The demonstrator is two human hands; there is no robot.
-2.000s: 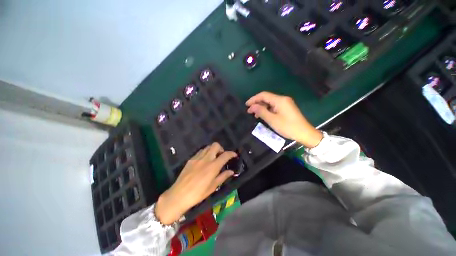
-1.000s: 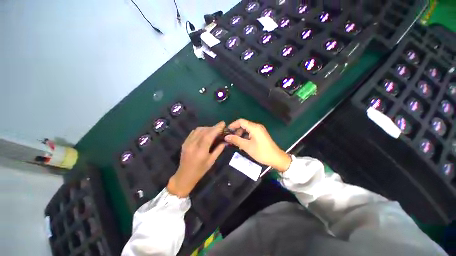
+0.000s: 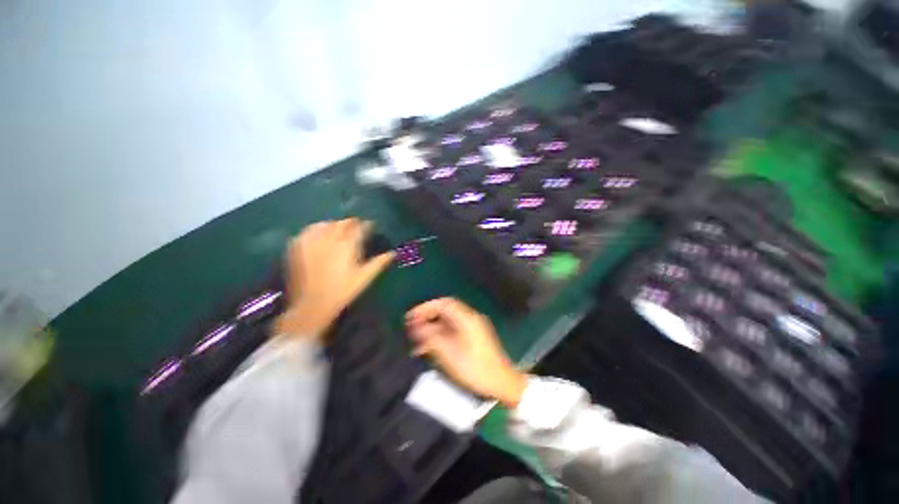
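The frame is blurred. A black foam tray [image 3: 370, 369] lies in front of me, with three lit smartwatch units [image 3: 215, 339] in its far row. My left hand [image 3: 323, 276] is over the tray's far right corner. A dark, unlit smartwatch unit [image 3: 375, 242] shows between its thumb and fingers, its edges smeared. My right hand [image 3: 458, 345] is above the tray's right side, fingers loosely curled and apart, with nothing seen in it. A white label [image 3: 449, 400] lies on the tray's edge below it.
A lone lit disc [image 3: 409, 254] lies on the green bench [image 3: 237, 228] beyond my left hand. A tray of lit units [image 3: 513, 271] with a green tag [image 3: 559, 266] stands at the far right. Another filled tray [image 3: 729, 379] is at right. A yellow-labelled container [image 3: 30, 354] is at far left.
My hands have parted. My left hand has moved to the tray's far corner with the dark unit; my right hand stays near the label. The view has swung, bringing more floor in at right.
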